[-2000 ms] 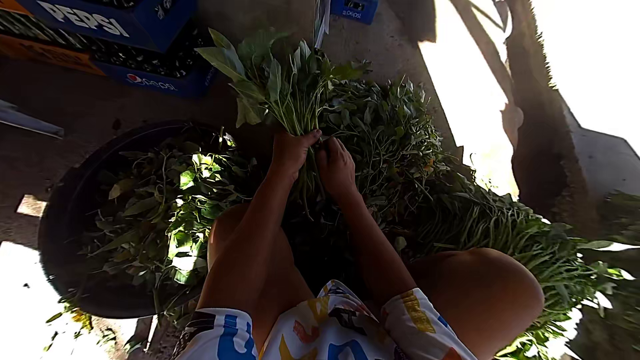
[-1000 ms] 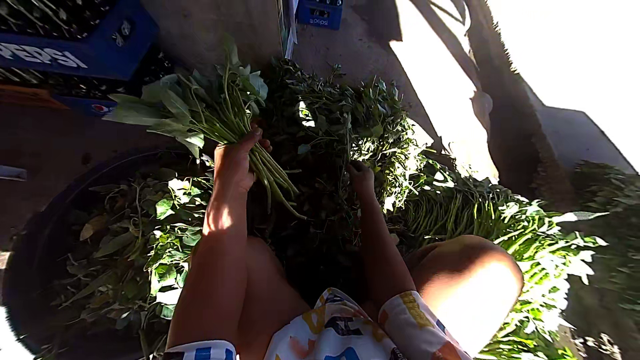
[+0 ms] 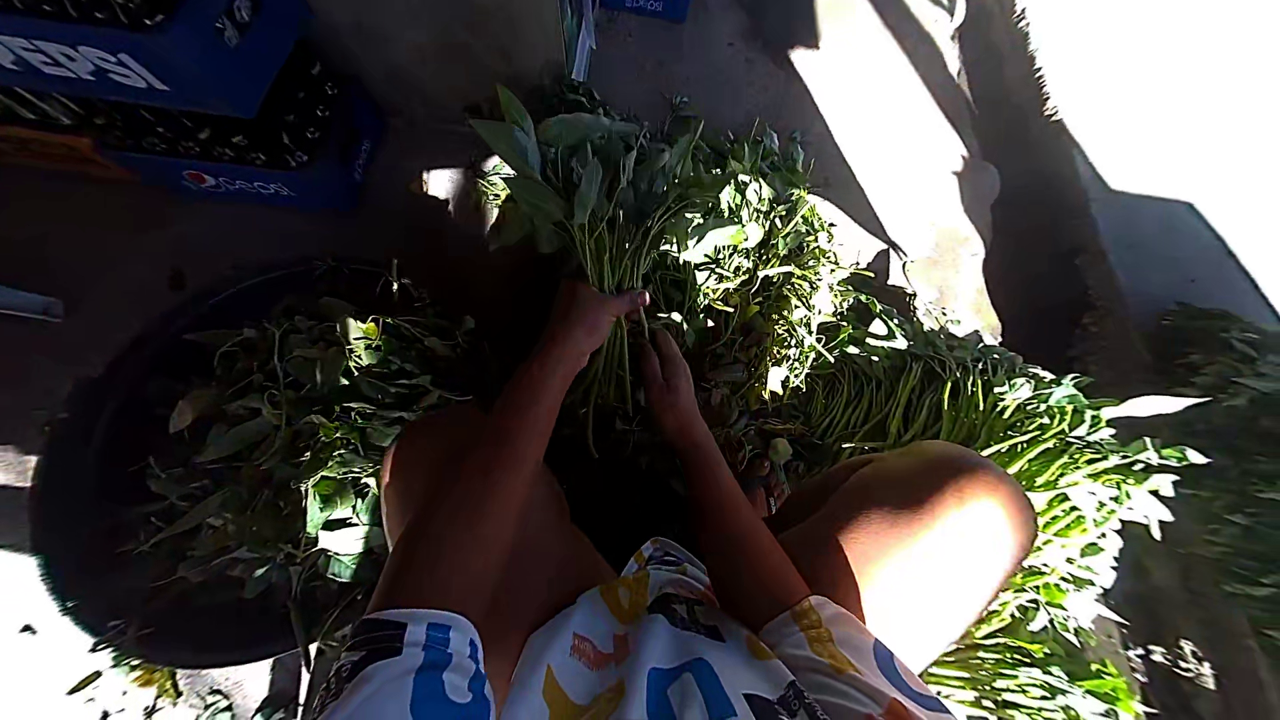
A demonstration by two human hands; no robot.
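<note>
My left hand (image 3: 592, 318) is closed around the stems of a bunch of leafy greens (image 3: 612, 235), held upright with its leaves pointing away from me. Against the lower right of those stems lies my right hand (image 3: 668, 380), fingers extended; whether it grips any stem is unclear. Behind and to the right is a heap of loose leafy greens (image 3: 760, 250), partly in bright sun. Bunches of long-stemmed greens (image 3: 930, 400) lie in a row curving around my right knee.
A large round black tub (image 3: 75, 560) with loose leaves and vines (image 3: 270, 430) stands at my left. Blue Pepsi bottle crates (image 3: 230, 70) are stacked at the upper left, and another blue crate (image 3: 650, 8) is at the top. More greens (image 3: 1230, 400) lie at the far right.
My left hand, with the bunch, has moved from the left back to the middle. My right hand has left the heap and is back beside the stems.
</note>
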